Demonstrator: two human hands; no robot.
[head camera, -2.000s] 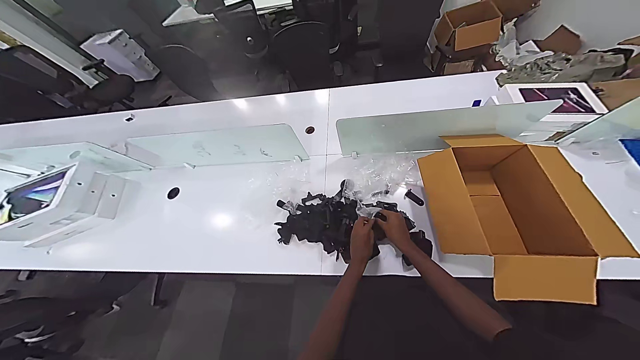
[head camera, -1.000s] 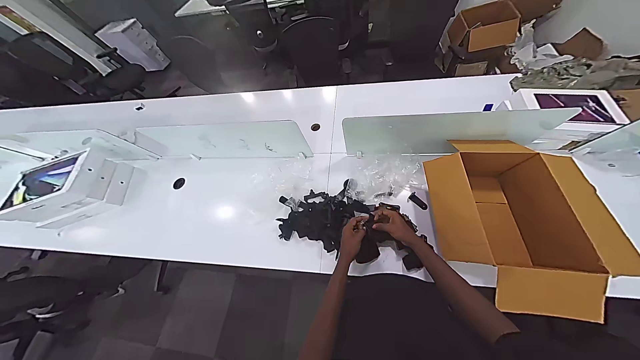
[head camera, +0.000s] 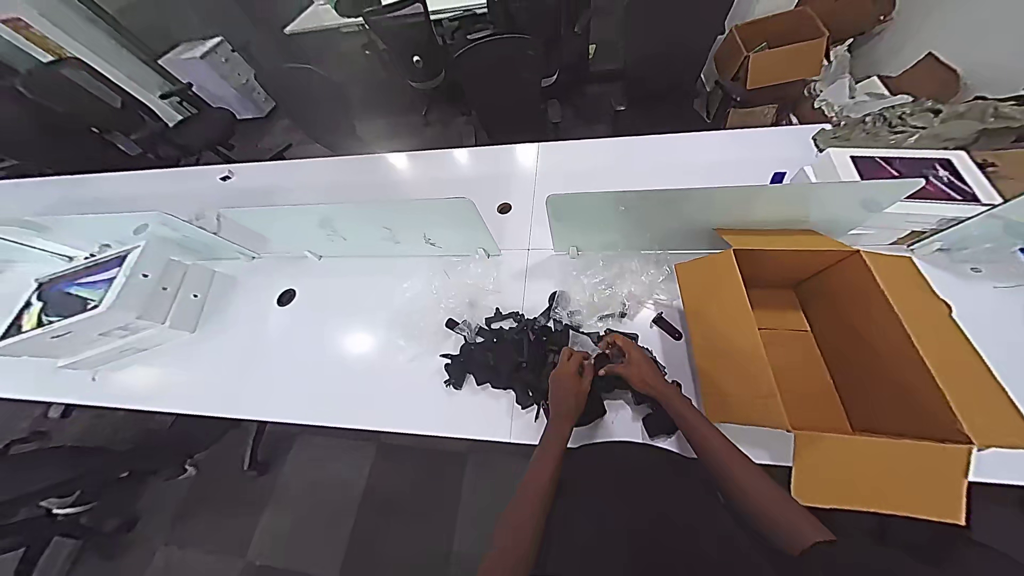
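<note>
My left hand (head camera: 571, 384) and my right hand (head camera: 632, 364) meet over the right part of a pile of black parts and straps (head camera: 512, 356) on the white table. Between their fingertips is a small dark item (head camera: 600, 362), its exact kind too small to tell. Clear plastic wrapping (head camera: 624, 284) lies behind the pile, up to the glass divider. A black cylindrical item (head camera: 666, 326) rests to the right of the pile, near the open cardboard box (head camera: 824, 352). A black block-like piece (head camera: 659, 422) lies near the front edge, beside my right forearm.
Low glass dividers (head camera: 360, 226) stand along the middle of the white table (head camera: 320, 376). White product boxes (head camera: 160, 300) are stacked at the left, and another white box (head camera: 872, 168) sits at the back right. Chairs and a small open carton (head camera: 776, 60) are beyond the table.
Both hands stay together over the pile, with small shifts of the fingers. The box and the pile have not plainly moved.
</note>
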